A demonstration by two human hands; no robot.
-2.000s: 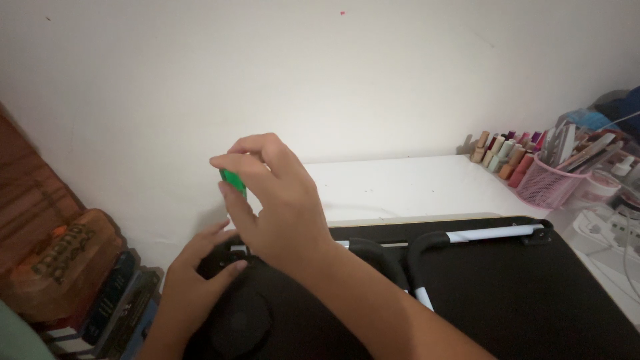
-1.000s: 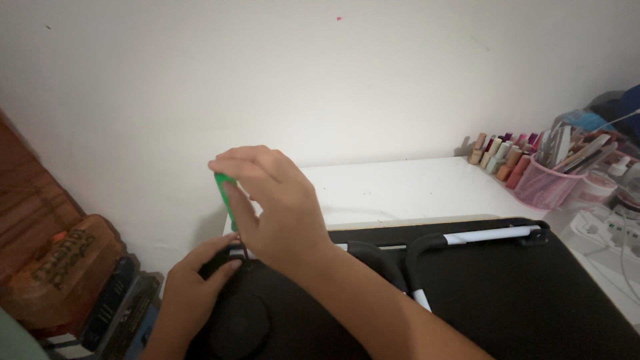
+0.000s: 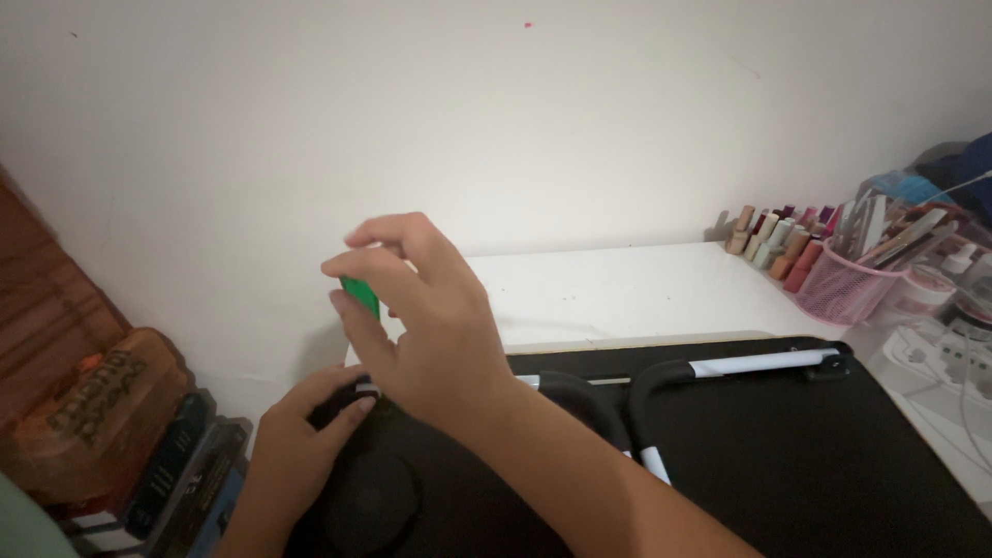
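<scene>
My right hand [image 3: 434, 318] pinches the green handle [image 3: 361, 296] of what looks like a screwdriver between thumb and fingers, above the far left corner of a black folding-table panel [image 3: 790, 434]. The lower end of the tool is hidden behind the hand. My left hand [image 3: 310, 434] grips the panel's far left edge, thumb and forefinger around a small dark fitting at the corner. White metal legs [image 3: 763, 362] with black curved sleeves lie folded on the panel. A round black disc [image 3: 372, 504] sits on the panel beside my left hand.
Behind the panel lies a white tabletop [image 3: 604, 298] against the wall. Nail polish bottles [image 3: 783, 240], a pink mesh basket [image 3: 845, 287] of tools and a white power strip [image 3: 922, 356] stand at right. Books [image 3: 174, 473] and a brown package [image 3: 101, 411] are at left.
The fingers of my right hand have shifted around the green handle, and less of it shows than one second ago. My left hand stays at the panel's corner.
</scene>
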